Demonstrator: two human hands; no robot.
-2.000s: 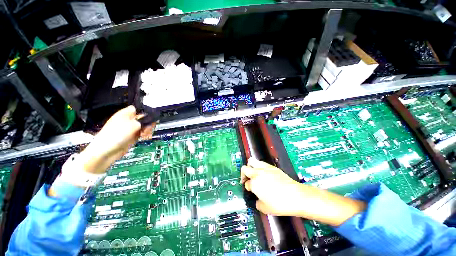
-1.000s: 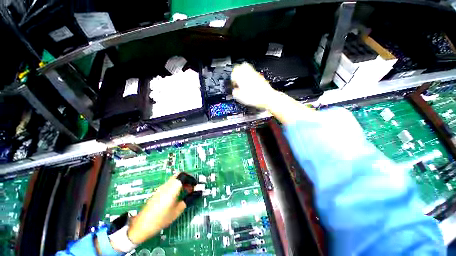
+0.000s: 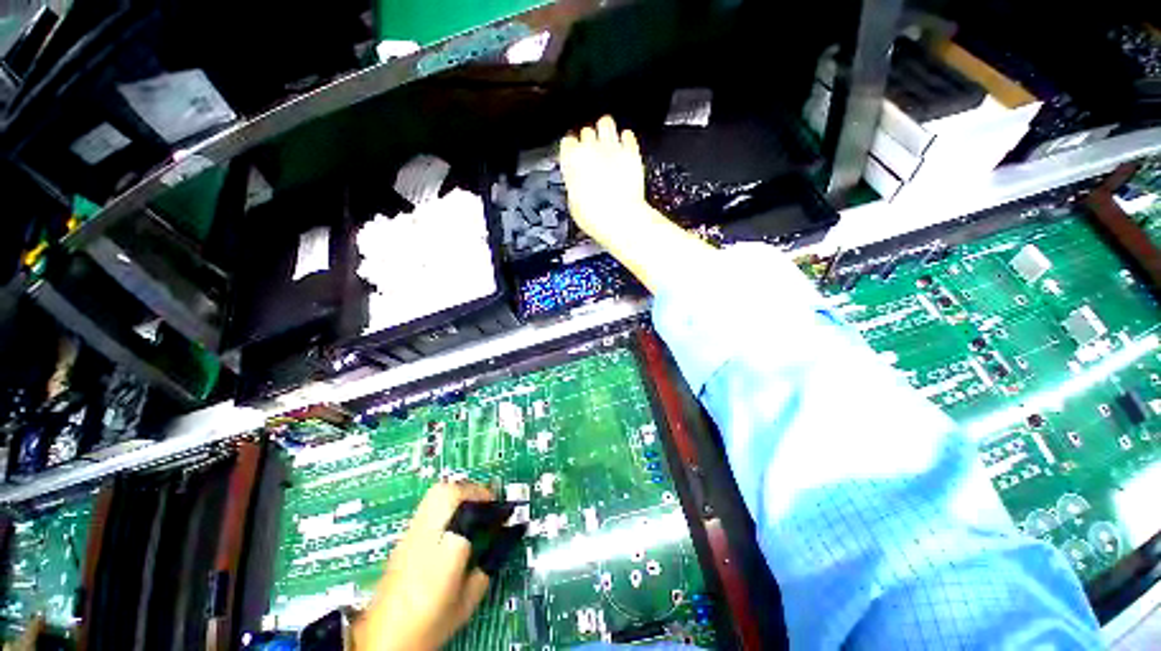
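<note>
A large green circuit board (image 3: 579, 464) lies in its frame in front of me. My left hand (image 3: 439, 553) is low over the board, black covers on its fingertips; a small pale piece shows by the tips, and I cannot tell if it is held. My right hand (image 3: 602, 178) reaches over the right side of the bin of grey components (image 3: 530, 214); what is under its fingers is hidden. Left of that bin is the heap of white connectors (image 3: 427, 254). Blue components (image 3: 560, 289) are in the small front bin below the grey ones.
A pale conveyor rail (image 3: 433, 360) runs between boards and bins. Reddish-brown frame bars (image 3: 694, 464) edge the board. Another board (image 3: 1019, 369) lies to the right, partly behind my right sleeve. A white carton (image 3: 955, 127) stands beyond a metal post (image 3: 868, 95).
Since two seconds ago, my right hand has moved from the frame bars up to the grey bin. My left hand has moved from the bin edge down over the board.
</note>
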